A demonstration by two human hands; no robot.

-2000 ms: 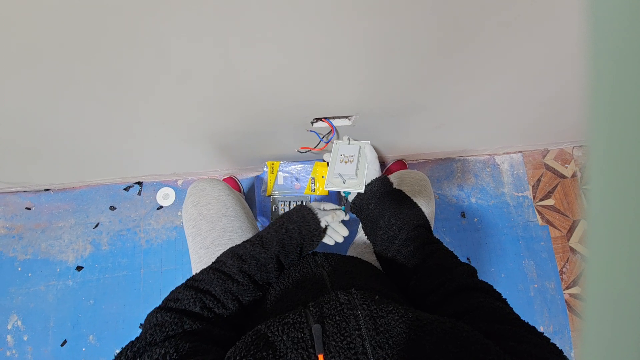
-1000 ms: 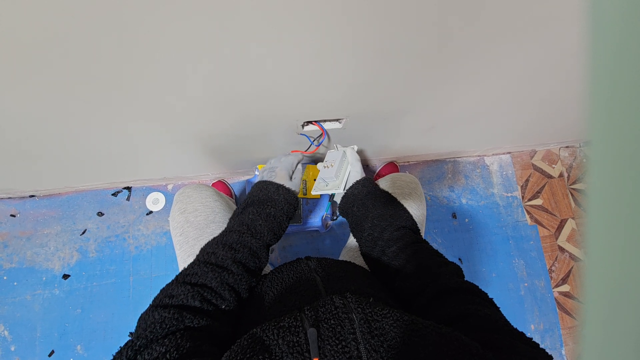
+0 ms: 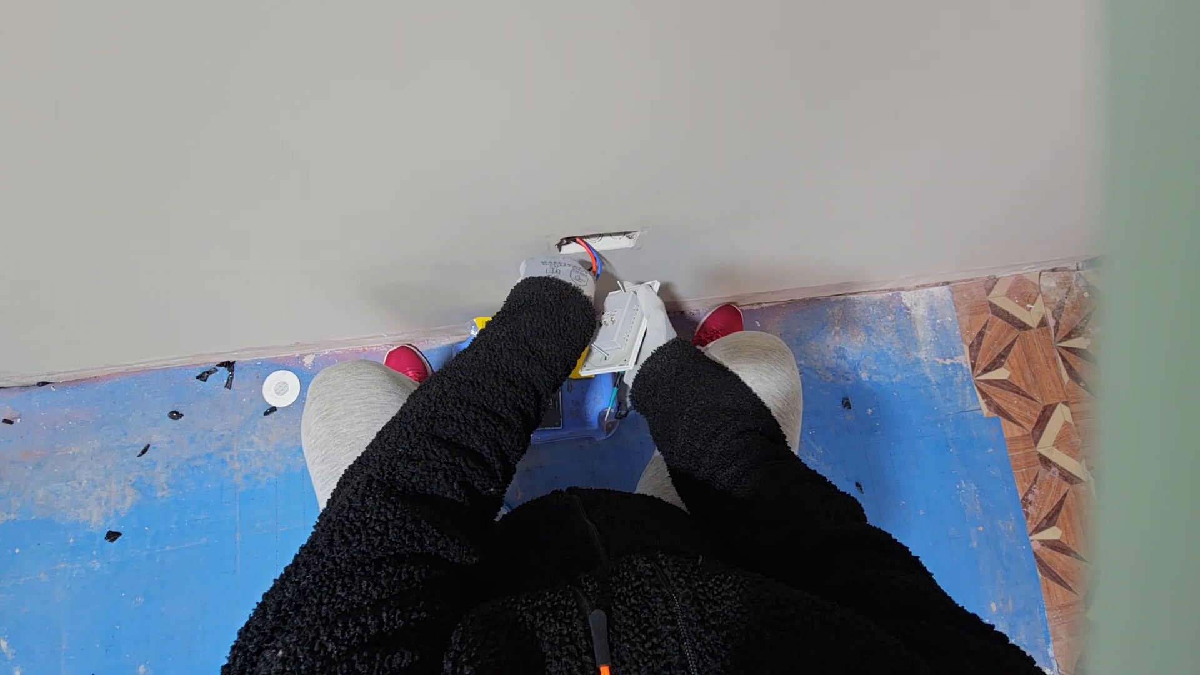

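My right hand [image 3: 657, 323], in a white glove, grips a white electrical socket or switch plate [image 3: 619, 330] by its right side; the plate is tilted, with screws sticking out. My left hand [image 3: 557, 271], gloved too, is at the red and blue wires [image 3: 591, 255] that come out of a rectangular wall box opening [image 3: 602, 242]. Its fingers are hidden by the glove's back and the black sleeve, so whether they grip a wire does not show. Below the plate, a screwdriver [image 3: 613, 394] with a teal shaft or handle stands partly in view by a blue tray.
The blue plastic tray [image 3: 586, 420] lies on the floor between my legs, with yellow packaging [image 3: 578, 366] partly hidden. A white round disc [image 3: 280, 387] and black scraps [image 3: 228, 373] lie on the blue floor at the left. A green vertical edge [image 3: 1148, 337] borders the right.
My left hand has moved up from the tray to the wires at the wall. The plate in my right hand has turned from nearly upright to a tilt.
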